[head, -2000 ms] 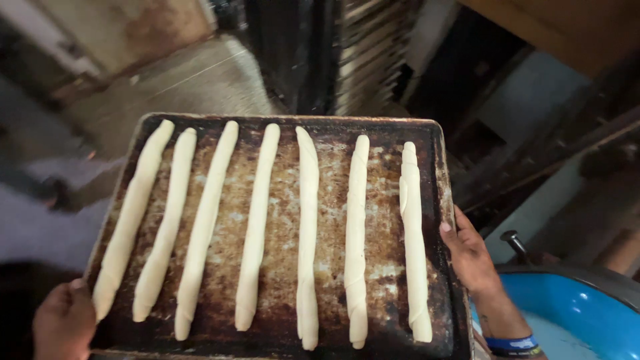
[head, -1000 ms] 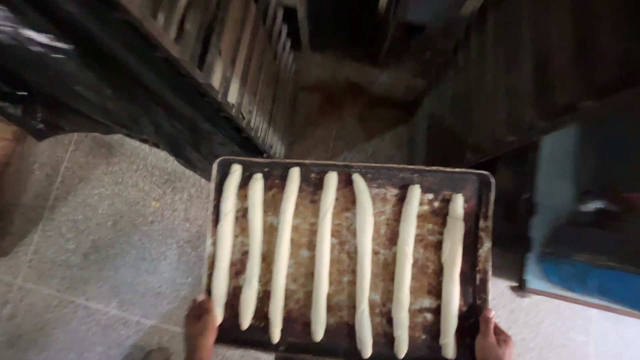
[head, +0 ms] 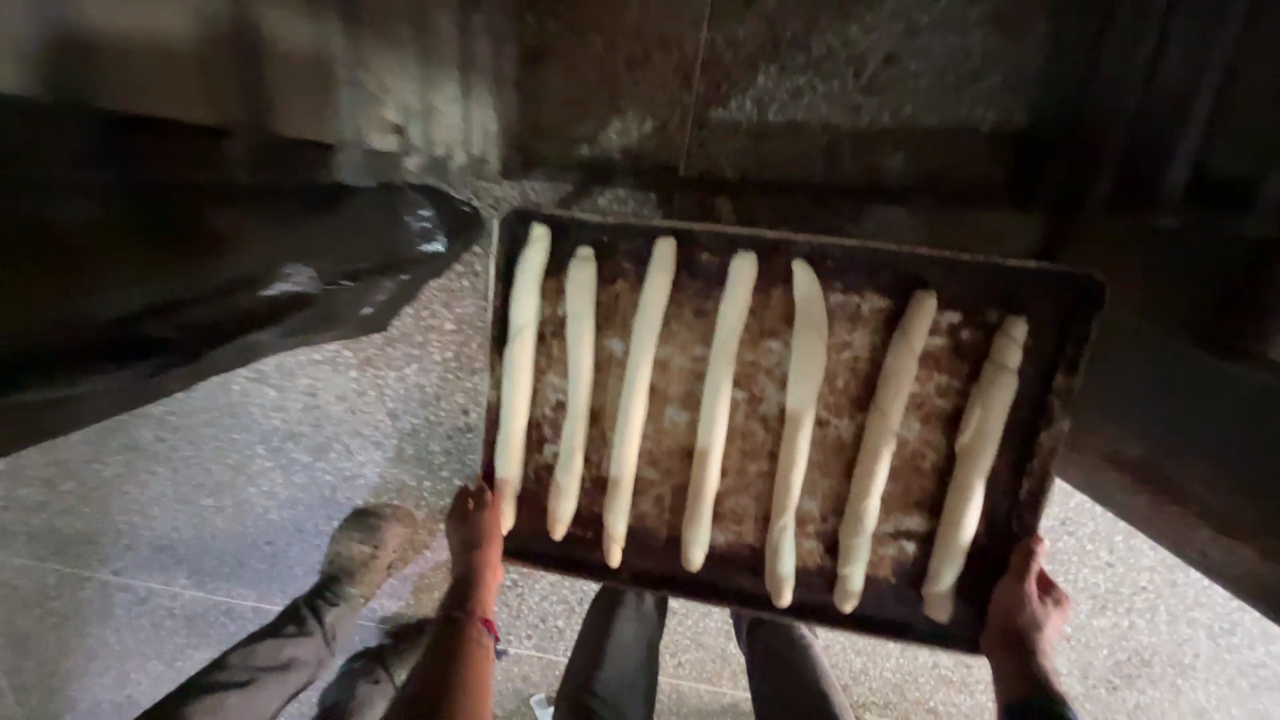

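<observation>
A dark, stained metal baking tray (head: 760, 420) spans the middle and right of the view, tilted slightly down to the right. Several long, pale dough sticks (head: 715, 410) lie side by side on it, apart from one another. My left hand (head: 474, 535) grips the tray's near left corner, close to the end of the leftmost dough stick. The near right corner is held in my right hand (head: 1028, 605). The fingers under the tray are hidden on both sides.
Speckled floor (head: 250, 470) shows below. At the lower left stands another person's leg with a shoe (head: 372, 540). A black plastic sheet (head: 340, 270) hangs at the left. Dark, blurred structures border the far and right sides. My own legs (head: 612, 650) are under the tray.
The view has swung strongly. The blue basin at the right two seconds ago is out of sight, and another person's leg now shows at the lower left. Both hands still hold the tray.
</observation>
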